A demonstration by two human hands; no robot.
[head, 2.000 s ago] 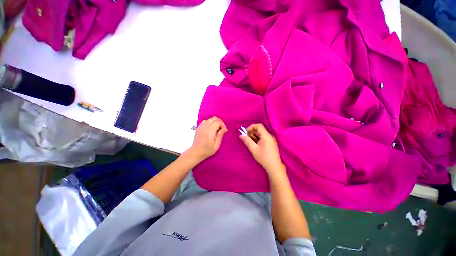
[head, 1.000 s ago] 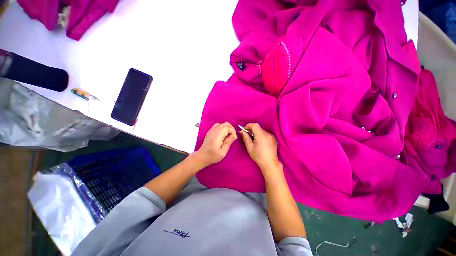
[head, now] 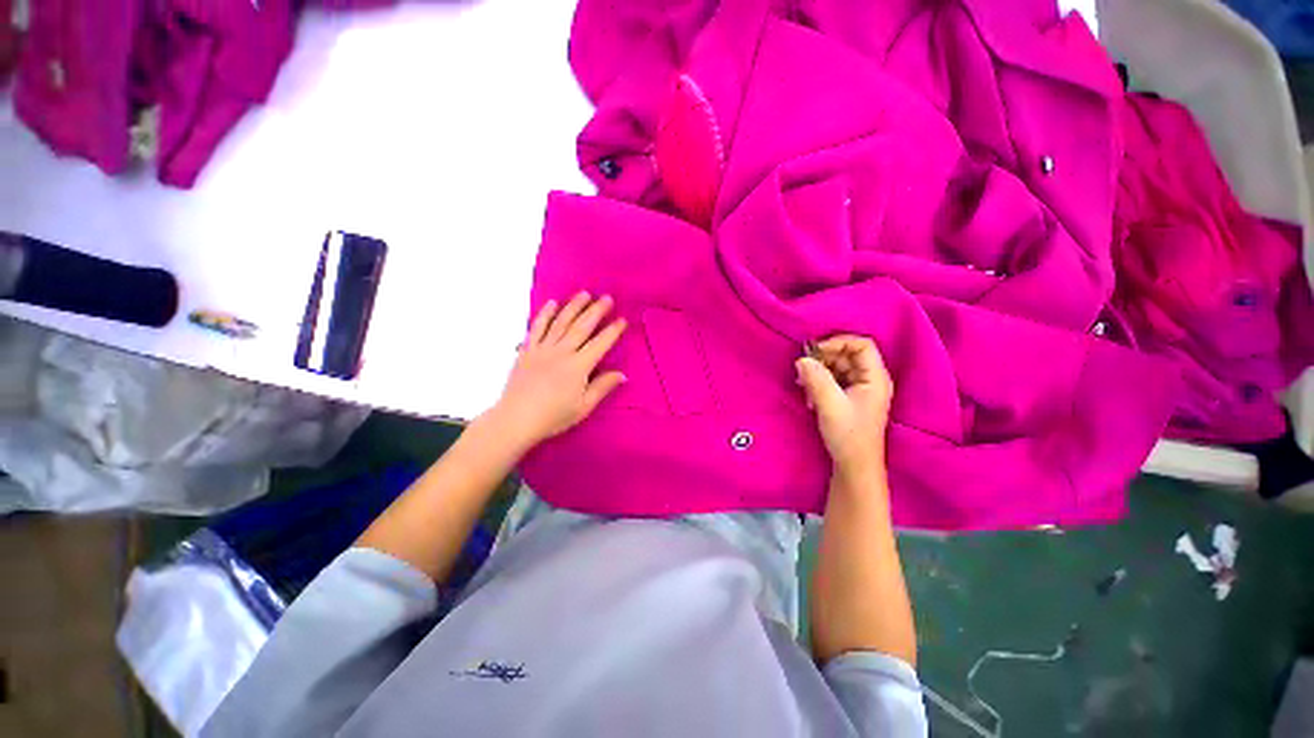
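Observation:
The bright magenta jacket [head: 894,188] lies crumpled over the table, with its near part flat in front of me. A stitched rectangular outline [head: 679,361] and a round metallic button [head: 742,440] show on the flat part. My left hand [head: 564,368] lies on the cloth left of the outline, fingers spread and empty. My right hand [head: 847,389] is over the cloth to the right, fingers curled round a small metal tool [head: 810,349]. Only the tool's dark tip shows; the rest is hidden in the fingers.
On the white table [head: 432,130] are a black phone [head: 342,304], a dark cylindrical flask [head: 94,283], a small orange-and-pale item [head: 222,323] and more magenta cloth [head: 224,72]. A cream bin [head: 1236,72] with magenta garments stands right. A blue crate [head: 324,526] is below left.
My hands have moved apart: the left opened flat on the cloth, the right moved right. The flat part of the jacket now shows the button and stitched outline. The view has shifted.

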